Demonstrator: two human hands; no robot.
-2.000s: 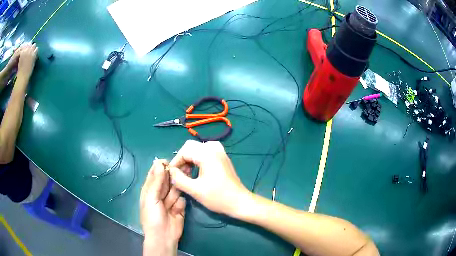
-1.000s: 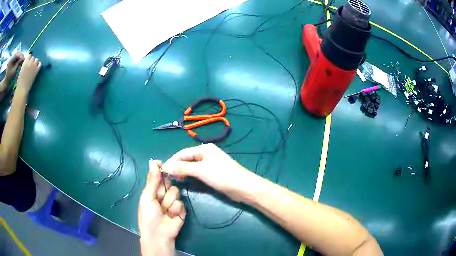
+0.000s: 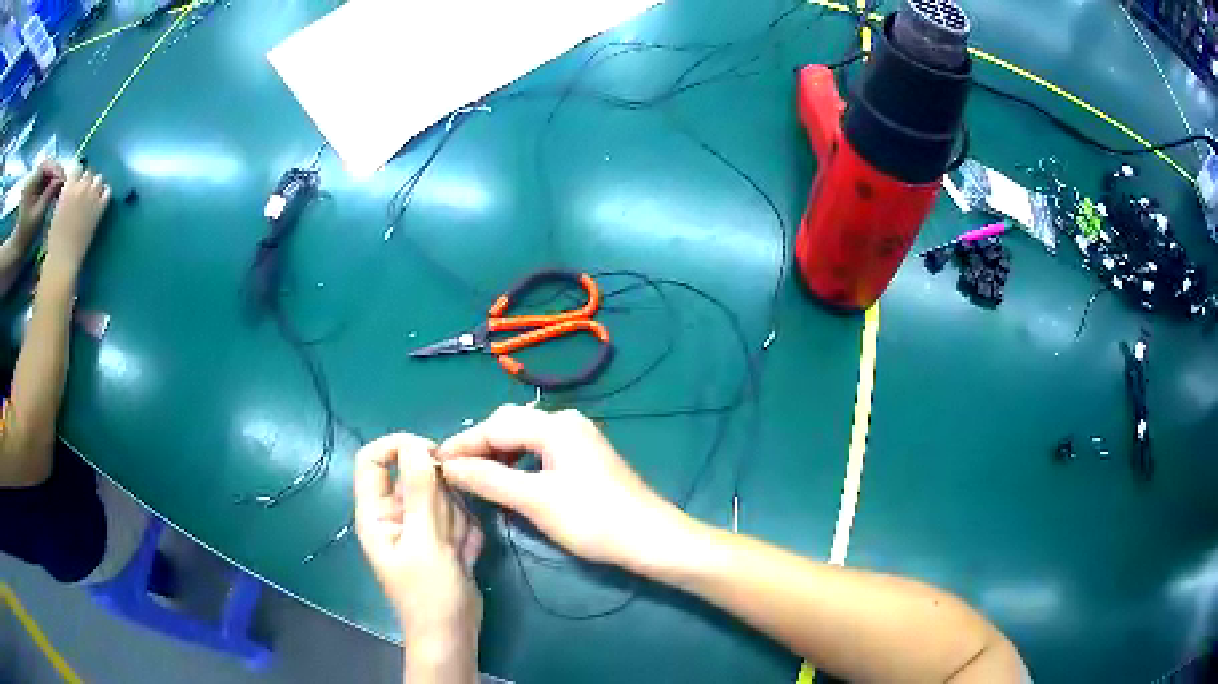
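Observation:
My left hand and my right hand meet at the bench's near side, fingertips together. Both pinch the thin tip of a black cable; the tip itself is tiny and mostly hidden by the fingers. The cable loops on the bench below and right of my hands. Scissors with orange and black handles lie just beyond my hands, blades pointing left, not held.
A red and black heat gun stands upright at right. A white paper sheet lies at the back. A coiled harness lies left. Black cables and parts, a pink pen lie far right. Another person's arms rest at far left.
My left hand has turned and its fingers have curled, with the fingertips still against my right hand's. The view has shifted slightly. The scissors and heat gun stay in place on the bench.

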